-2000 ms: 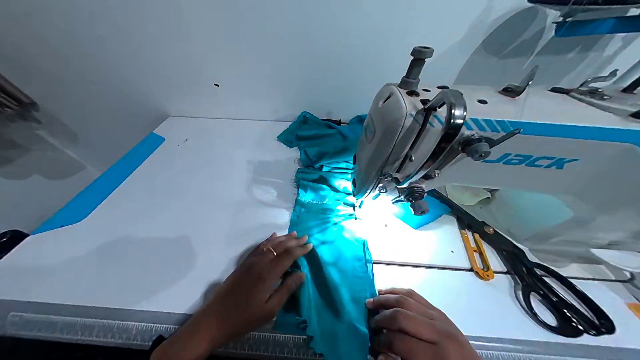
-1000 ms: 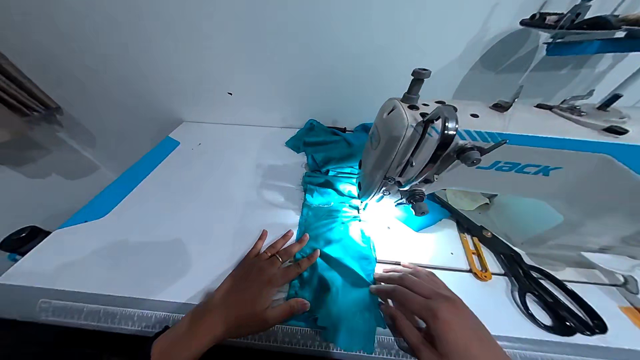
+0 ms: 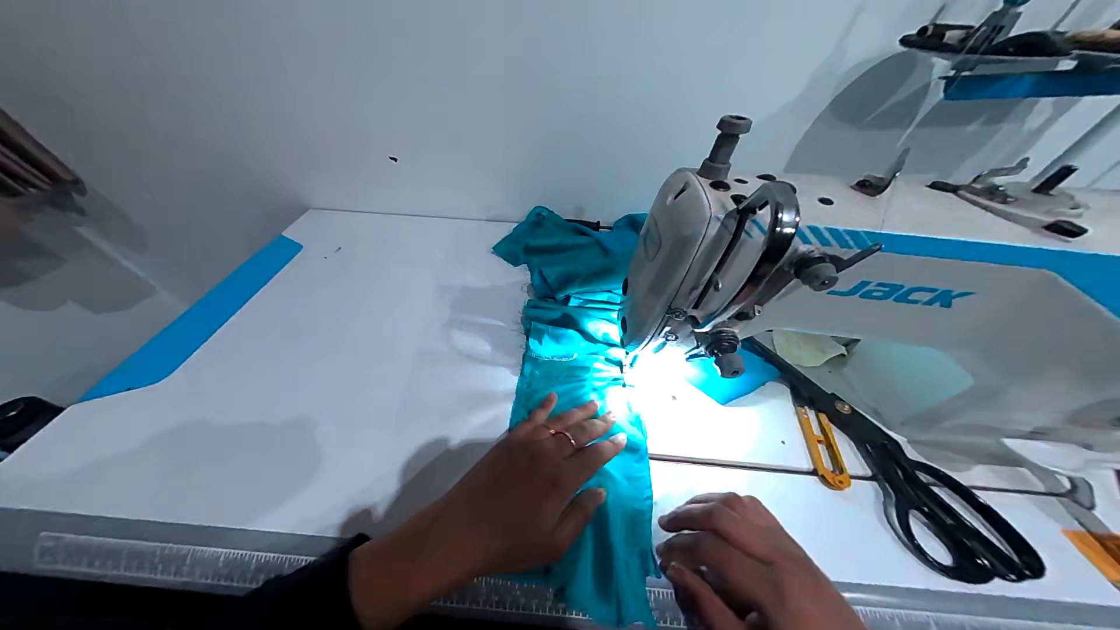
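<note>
A long strip of teal fabric point(image 3: 582, 490) runs under the needle area of a white Jack sewing machine point(image 3: 691, 254), with a gathered part beyond it. My left hand point(image 3: 547, 481) lies flat on the fabric, fingers apart, just in front and left of the needle area. Beside the strip's right edge, my right hand point(image 3: 735, 556) rests with curled fingers; whether it pinches the edge cannot be told. The machine's bright lamp washes out the presser foot and needle.
Black-handled scissors point(image 3: 901, 472) and a yellow-orange cutter point(image 3: 822, 446) lie right of the needle area. A clear ruler point(image 3: 175, 560) runs along the front edge. Blue tape point(image 3: 201, 319) borders the table's left side. A shelf with tools point(image 3: 1024, 61) is at upper right.
My left hand has moved forward along the fabric, closer to the needle area. The right hand, earlier at the fabric's edge, is now more curled and slightly lower.
</note>
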